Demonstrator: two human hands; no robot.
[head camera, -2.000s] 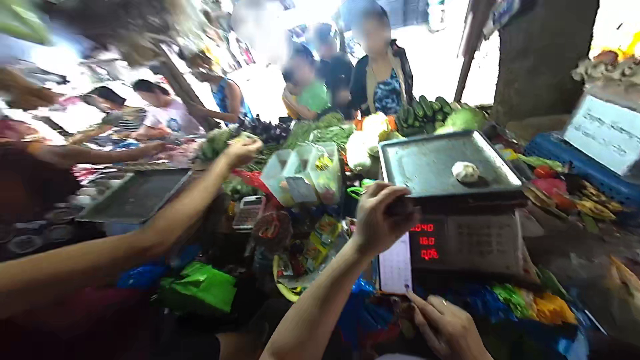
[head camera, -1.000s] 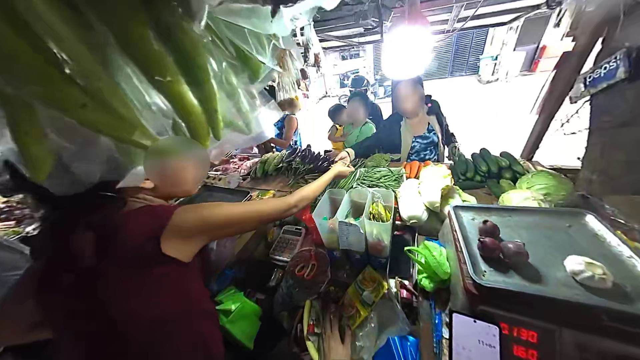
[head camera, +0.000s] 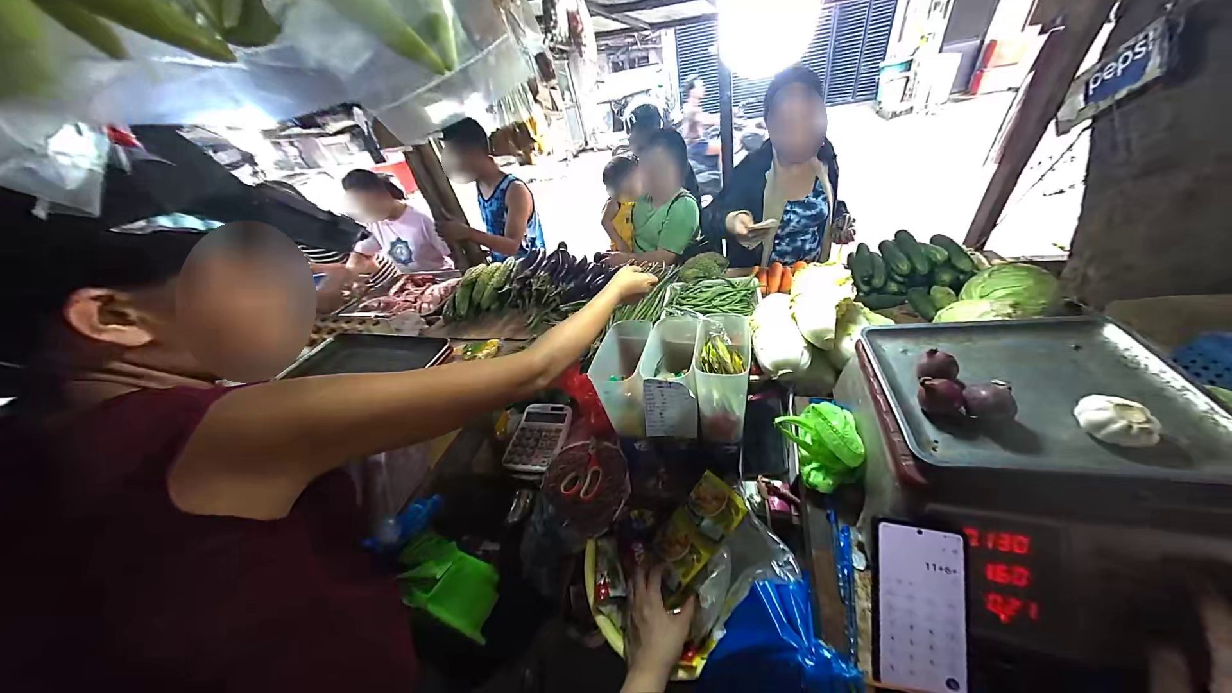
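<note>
My left hand (head camera: 659, 621) reaches into a yellow-rimmed basket (head camera: 595, 602) at the bottom centre, its fingers against a yellow food packet (head camera: 701, 525); whether they grip anything is unclear. At the lower right edge my right hand (head camera: 1193, 635) is dark, blurred and partly cut off, near the front of a digital scale (head camera: 1088, 568) with red digits. Several red onions (head camera: 962, 390) and one garlic bulb (head camera: 1118, 421) lie apart on the scale's metal tray (head camera: 1049, 346). A phone (head camera: 921, 606) showing a calculator stands upright against the scale's front.
A co-worker's arm (head camera: 414, 404) stretches across from the left, over a calculator (head camera: 537, 438) and scissors (head camera: 580, 478). Clear plastic containers (head camera: 621, 375), a green bag (head camera: 826, 445), Chinese cabbages (head camera: 813, 313) and cucumbers (head camera: 905, 258) lie ahead. People (head camera: 784, 192) stand beyond the stall.
Two seconds ago my left hand was at the tray's edge; it is now in the basket. Red onions have joined the garlic on the tray. The view has swung left since the first frame.
</note>
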